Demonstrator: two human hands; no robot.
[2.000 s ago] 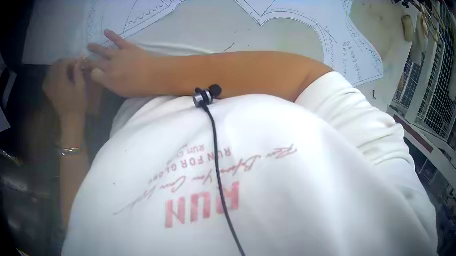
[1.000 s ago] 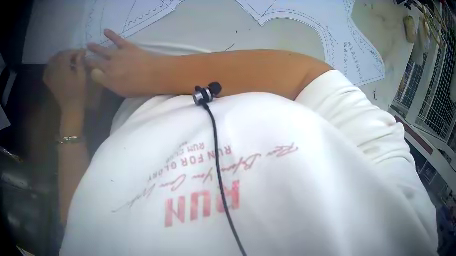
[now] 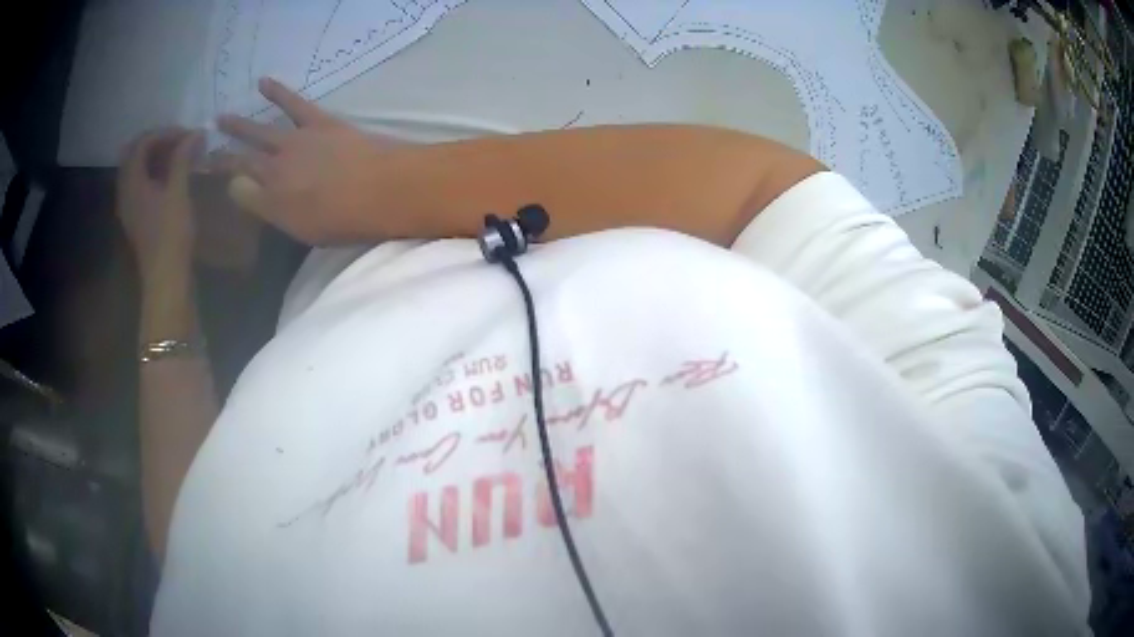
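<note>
A white paper pattern (image 3: 373,44) with thin dark printed lines lies at the upper left of the table. My right hand (image 3: 292,162) rests on its near edge, fingers spread, with my forearm across the view. My left hand (image 3: 159,187), with a bracelet on the wrist, is left of my right hand at the table's near edge. Its fingers are bent close together; whether they pinch anything is too blurred to tell. A second printed pattern (image 3: 858,106) with curved outlines lies at the upper right, partly behind my right arm.
The pale stained table (image 3: 547,75) shows between the patterns. A small brown block (image 3: 1022,71) lies at the far right. White wire racks (image 3: 1069,187) stand beyond the right edge. A dark area lies below the table at left. My white shirt and a clipped microphone (image 3: 512,233) fill the lower view.
My left hand has moved slightly left, away from my right fingertips, and a gap shows between them. My right hand has stayed nearly still.
</note>
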